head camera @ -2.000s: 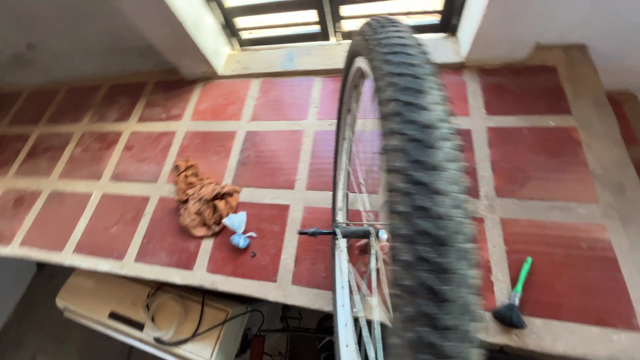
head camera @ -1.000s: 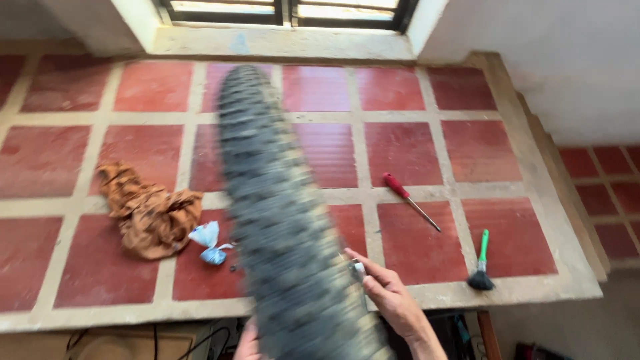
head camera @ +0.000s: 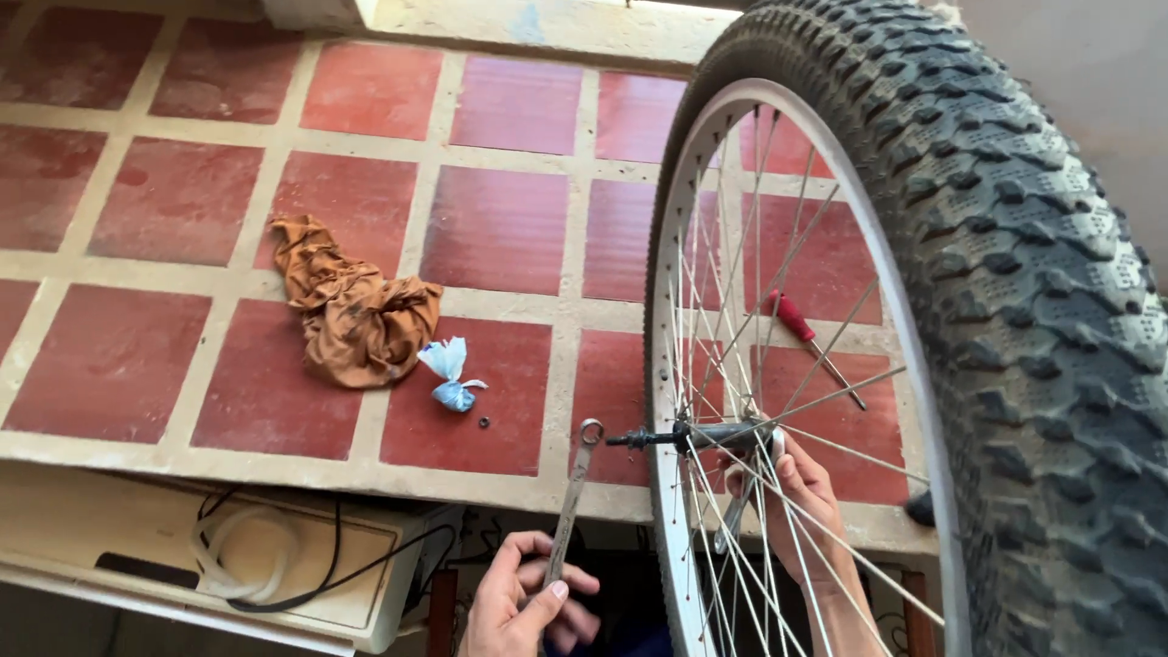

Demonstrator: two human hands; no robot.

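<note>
My left hand (head camera: 529, 598) holds a metal ring wrench (head camera: 570, 497) by its lower end. The wrench's ring is close to the threaded axle end (head camera: 630, 440) of a bicycle wheel; whether they touch I cannot tell. Upright on the right stands the wheel, with its knobby black tire (head camera: 995, 255), silver rim and thin spokes. Seen through the spokes, my right hand (head camera: 794, 493) grips the far side of the hub (head camera: 730, 434), partly hidden. Another metal tool, perhaps a wrench, (head camera: 733, 520) hangs below that hand; its upper part is hidden.
An orange-brown cloth (head camera: 360, 319) lies on the red tiled worktop (head camera: 484, 228), beside a knotted blue-white plastic bag (head camera: 452, 392) and a small dark nut (head camera: 484, 422). A red-handled screwdriver (head camera: 792, 318) is behind the spokes. Below the edge sits a cream-colored appliance (head camera: 365, 566) with cables (head camera: 338, 547).
The wheel has turned from nearly edge-on, so its spokes and hub show. My left hand, mostly hidden behind the tire a second ago, is now in view with a wrench.
</note>
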